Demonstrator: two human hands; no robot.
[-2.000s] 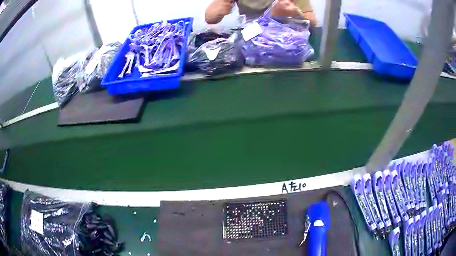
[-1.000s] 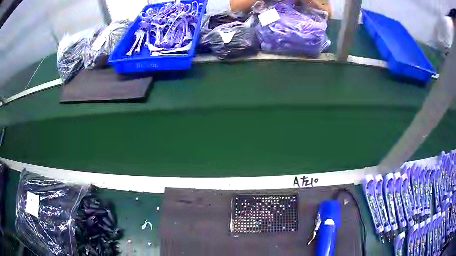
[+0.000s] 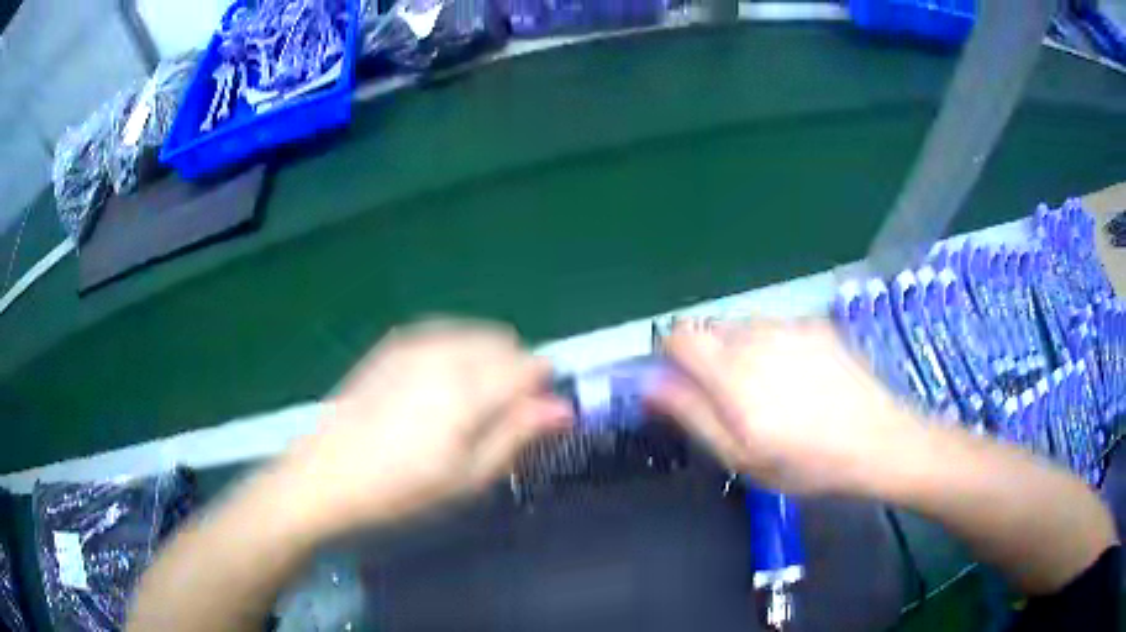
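My left hand (image 3: 451, 414) and my right hand (image 3: 766, 395) are bare, blurred and raised in the middle of the view. Both are closed on a small blurred purple housing (image 3: 614, 393), one hand at each end; my fingers cover its ends. The black screw tray (image 3: 580, 467) shows partly under the housing, on the dark grey mat (image 3: 519, 568). The blue electric screwdriver (image 3: 775, 531) lies on the mat below my right hand, with its metal nose towards me.
Rows of purple housings (image 3: 975, 321) stand at the right. A bag of black parts (image 3: 93, 549) lies at lower left. Across the green belt (image 3: 494, 210) are a blue bin (image 3: 266, 130) with lilac parts, a dark pad (image 3: 173, 228) and bags. A grey post (image 3: 969, 136) crosses the upper right.
Both my hands have come into view, holding the purple housing. The view has tilted and shifted down. The screwdriver now lies with its metal nose showing towards me.
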